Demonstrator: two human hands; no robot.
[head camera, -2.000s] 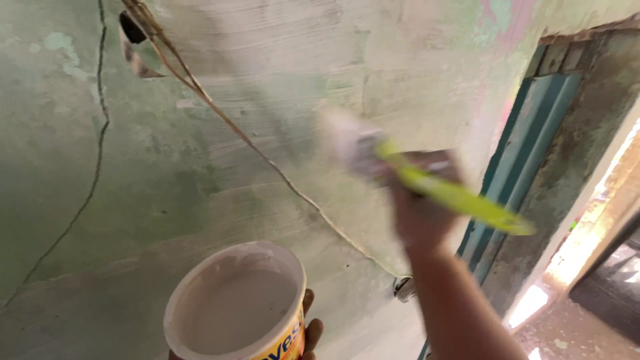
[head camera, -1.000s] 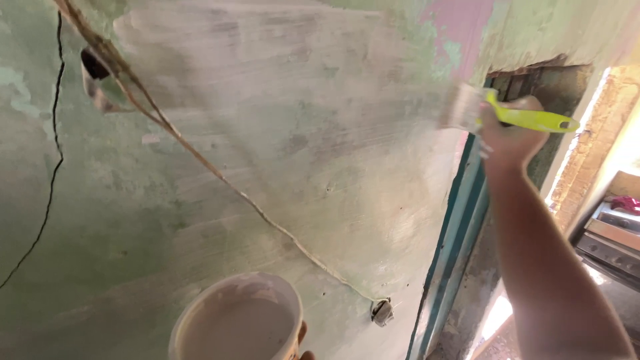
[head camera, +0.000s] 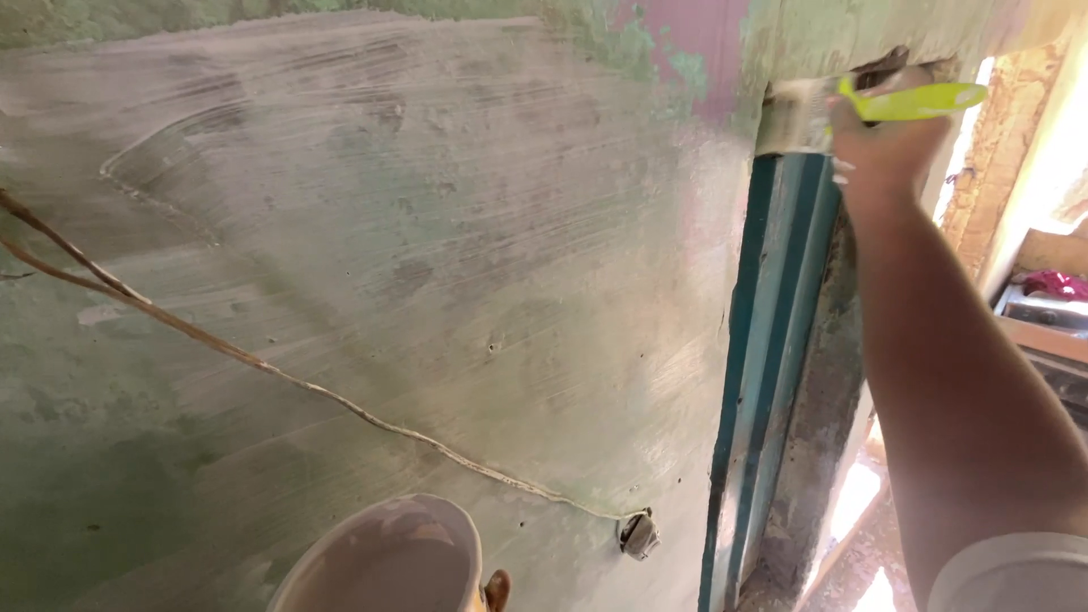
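My right hand (head camera: 888, 149) grips a paintbrush (head camera: 918, 102) with a lime-green handle, at the upper right. Its pale bristles are at the wall's edge, above a teal corrugated metal panel (head camera: 778, 280). White smears mark the fingers. At the bottom, my left hand (head camera: 496, 590) holds a plastic tub (head camera: 382, 561) with pale paint inside; only a fingertip shows beside the rim. Broad whitish strokes cover much of the green wall (head camera: 476, 255).
A cable (head camera: 365, 415) runs slantwise across the wall to a small outlet fitting (head camera: 639, 535). Past the rough door jamb (head camera: 820, 425) on the right, a bright opening shows what looks like a stove (head camera: 1050, 310) with a pink cloth.
My right hand has moved the brush rightward across the wall to the edge above the teal panel. My left hand still holds the tub low in view. The view has shifted right.
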